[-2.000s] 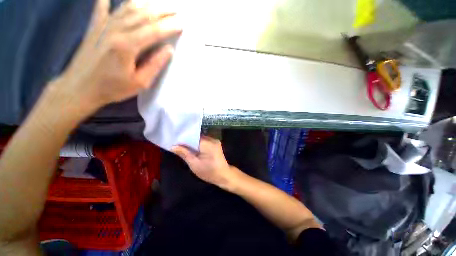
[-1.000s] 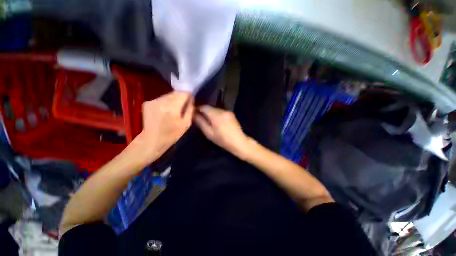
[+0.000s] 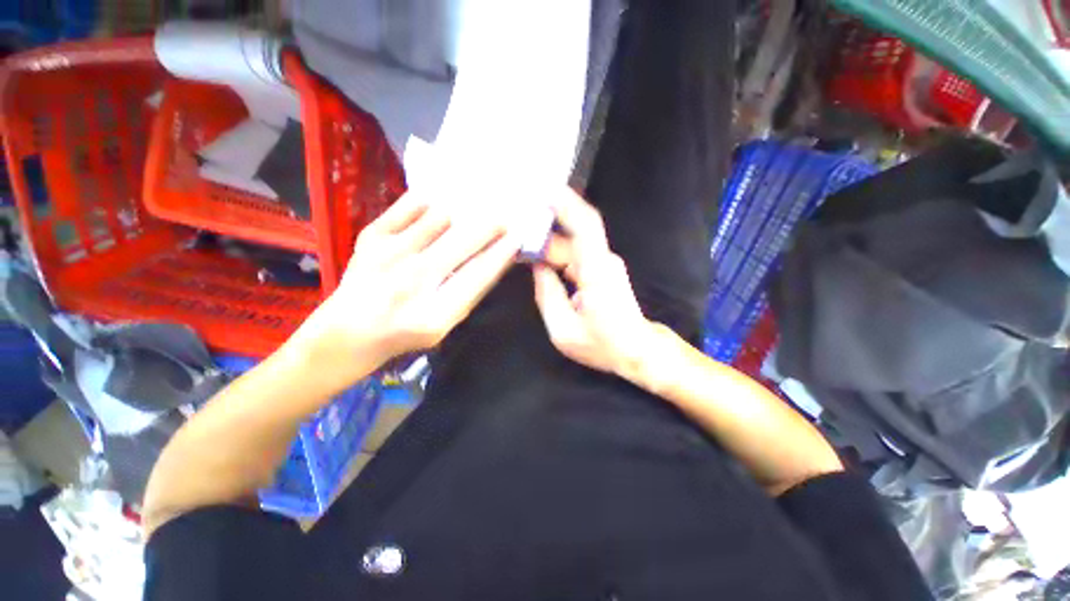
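Note:
A bright white piece [image 3: 516, 94] hangs down over the wearer's lap at the top centre, with grey fabric [image 3: 381, 53] beside and behind it. My left hand [image 3: 428, 276] lies flat over the lower left part of the white piece, fingers pointing to the right. My right hand [image 3: 593, 282] pinches its lower right corner between thumb and fingers. The two hands are close together. The fingertips of my left hand are partly lost against the bright white.
A red plastic basket [image 3: 311, 176] with cut pieces stands at the left. Blue baskets show at right [image 3: 769, 223] and lower left [image 3: 334, 452]. A grey fabric heap [image 3: 939, 317] hangs at the right. The green table edge [image 3: 974, 53] crosses the upper right.
The view has tilted down from the table to the lap. My left hand has come down from the table to the white piece's lower end, then opened flat over it, beside my right hand.

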